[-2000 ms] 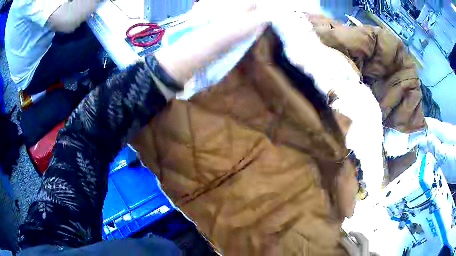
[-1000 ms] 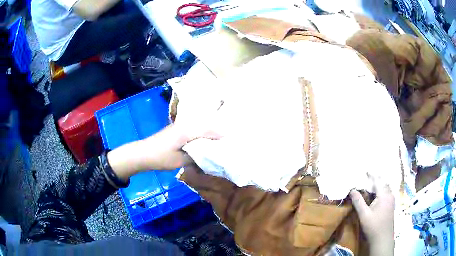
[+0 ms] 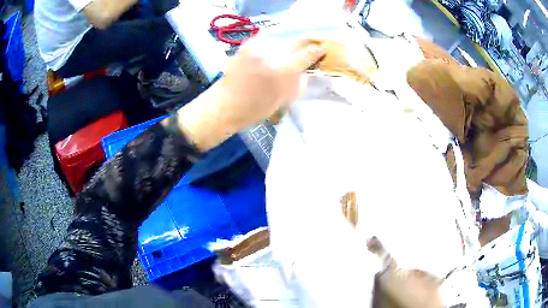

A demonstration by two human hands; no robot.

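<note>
The garment lies with its white backing (image 3: 360, 156) up, over the table's front edge and down toward my lap. Its brown cloth (image 3: 499, 120) is bunched at the right. My left hand (image 3: 264, 78) is at the upper left edge of the garment, its fingers on a brown part; it is blurred. My right hand (image 3: 408, 283) is low on the white backing, blurred and partly hidden by cloth, so its grip cannot be told.
Red-handled scissors (image 3: 233, 29) lie at the table's far left. The white sewing machine (image 3: 514, 264) stands at the lower right. A blue crate (image 3: 192, 222) and a red box (image 3: 90, 144) are on the floor at left. Another person's arm (image 3: 108, 11) shows at upper left.
My left hand has moved up and to the right, from the garment's left edge to its far edge. The backing has shifted and its zipper-like strip no longer shows. My right hand has moved lower and left.
</note>
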